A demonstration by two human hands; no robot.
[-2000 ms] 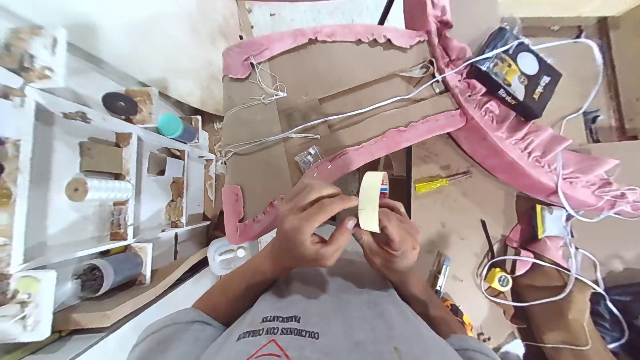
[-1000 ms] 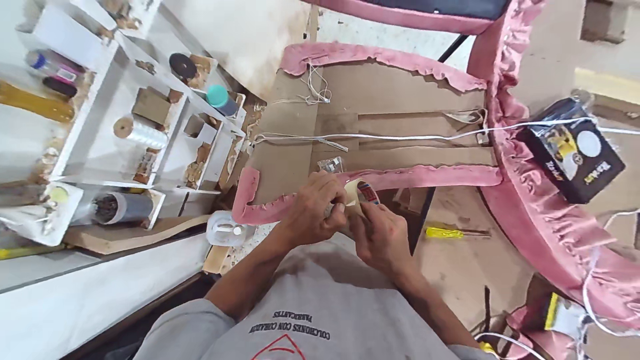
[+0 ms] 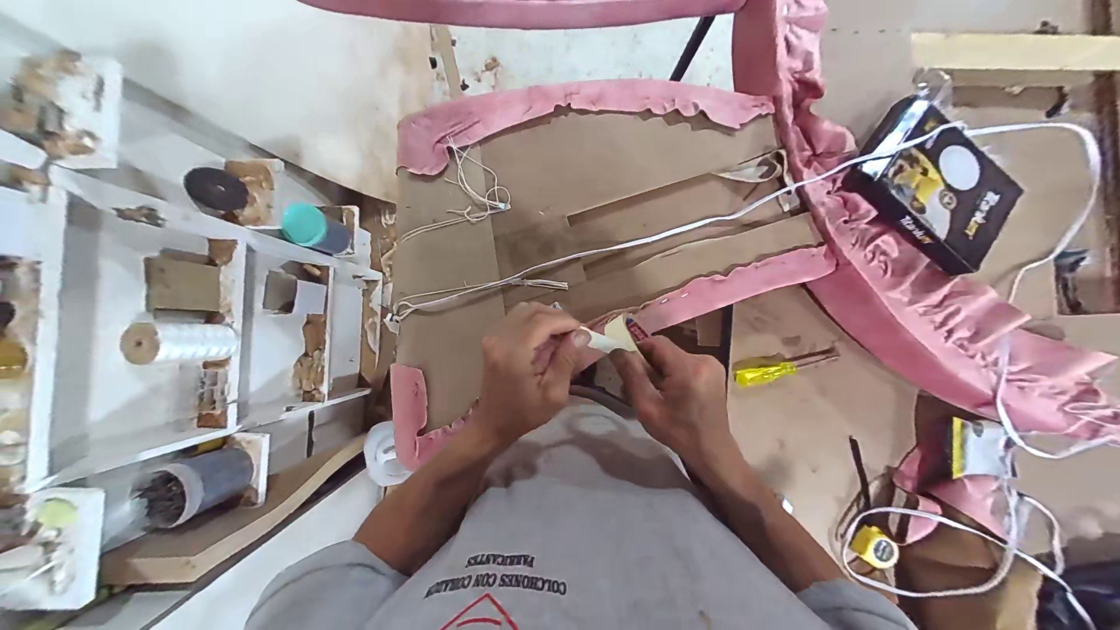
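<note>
A roll of pale masking tape (image 3: 619, 332) is gripped by my right hand (image 3: 678, 385), close in front of my chest. The pulled-out end of the tape is pinched between the thumb and fingers of my left hand (image 3: 529, 367), with a short strip spanning both hands. Beneath and beyond them lies a frame covered with brown board (image 3: 542, 236) and edged with pink fabric (image 3: 739, 278). White cord (image 3: 647, 240) runs across the board. The fabric edge passes partly behind my hands, which hide some of it.
A yellow-handled screwdriver (image 3: 766, 374) lies to the right, with a black box (image 3: 941, 184) on the ruffled pink fabric beyond. A tape measure (image 3: 875, 547) sits at lower right among looped cable. White shelving (image 3: 236, 337) at left holds a thread spool (image 3: 179, 343) and jars.
Two seconds ago the tape roll was held up with its face toward the view; now it is tilted lower, and a strip stretches from it to my left hand. The view has shifted.
</note>
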